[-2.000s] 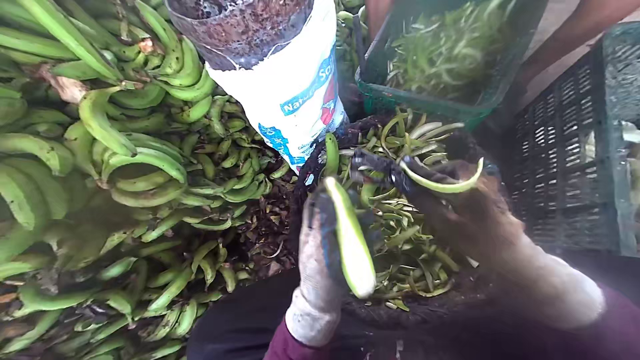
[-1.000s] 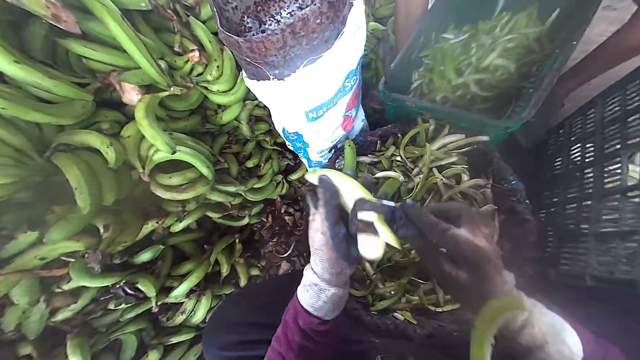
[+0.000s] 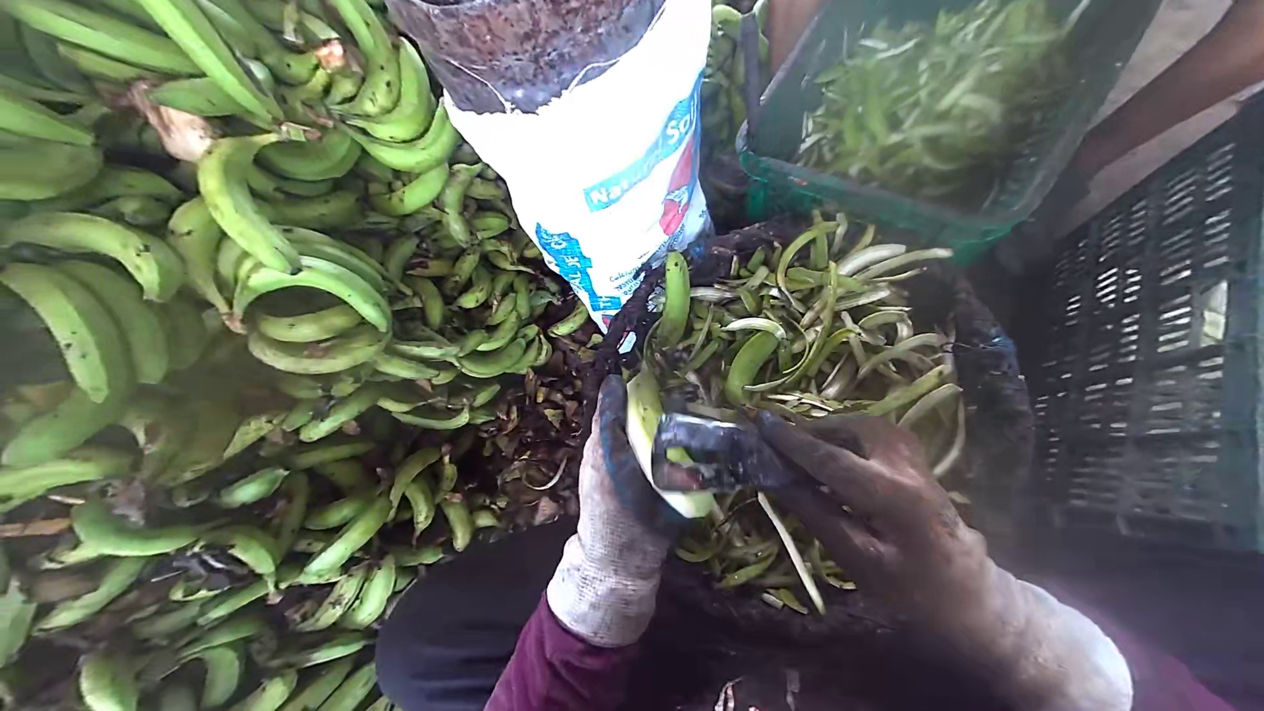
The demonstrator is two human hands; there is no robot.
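A partly peeled green plantain (image 3: 647, 425) is gripped in my left hand (image 3: 620, 504), which wears a stained knit glove. My right hand (image 3: 879, 494), also in a dirty glove, is closed around a peeler-like tool (image 3: 711, 452) with a dark handle, held against the plantain's right side. The tool hides part of the fruit, and its blade is too blurred to make out. Below and beyond both hands lies a heap of green and whitish peel strips (image 3: 839, 336), with one small green plantain (image 3: 674, 296) at its left edge.
Green plantains (image 3: 316, 286) are piled across the left side. A rusty metal drum (image 3: 543, 49), wrapped in a white printed sack (image 3: 617, 168), stands at top centre. Behind the peel heap is a green crate (image 3: 879, 202) of peel strips. A black crate (image 3: 1155, 326) and another person's arm (image 3: 1175, 84) are at right.
The plantain was held more upright two seconds ago, with a curved peel strip at my right hand. The tool has moved onto the fruit. A strip seen over my right wrist one second ago is gone from there.
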